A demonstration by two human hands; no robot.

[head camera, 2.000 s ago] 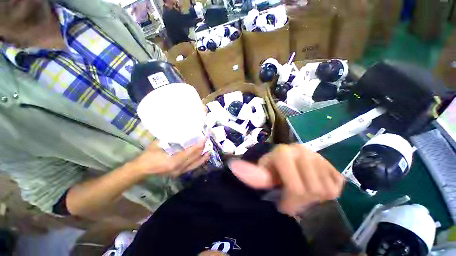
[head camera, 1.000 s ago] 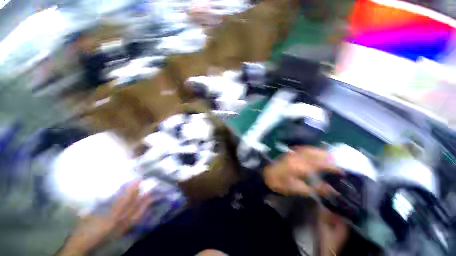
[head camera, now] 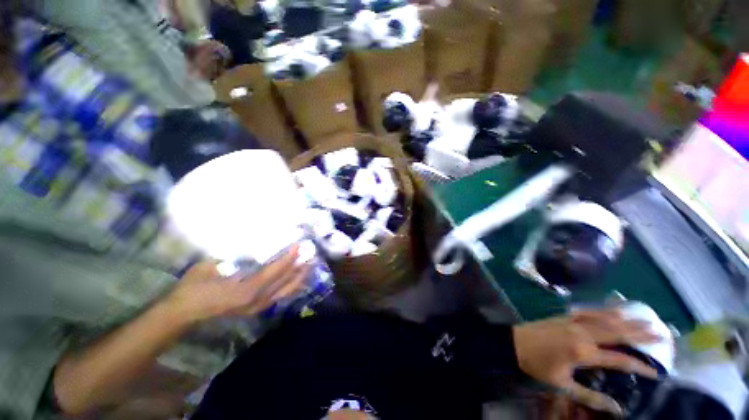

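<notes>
My left hand [head camera: 587, 353], in a black sleeve, reaches right with fingers spread over a white and black dome camera [head camera: 645, 336] at the lower right. Its fingers bend over the black ball and the white housing. A dim brownish patch at the bottom edge below my left hand may be part of my right hand; it is too dark to tell. Another dome camera [head camera: 579, 246] stands behind on the green mat. A further white housing [head camera: 714, 381] is cut off at the lower right.
A person in a plaid shirt at left holds a white camera [head camera: 238, 209] close by. A carton of cameras [head camera: 361, 271] stands between us. The green bench [head camera: 513, 283] bears a curled white label strip [head camera: 509, 209], black case [head camera: 591, 135] and keyboard [head camera: 669, 246]. More cartons [head camera: 390, 86] stand behind.
My left hand has moved right and down from above my lap onto the dome camera. The view swung right and partly back, and the monitor's edge now shows at right.
</notes>
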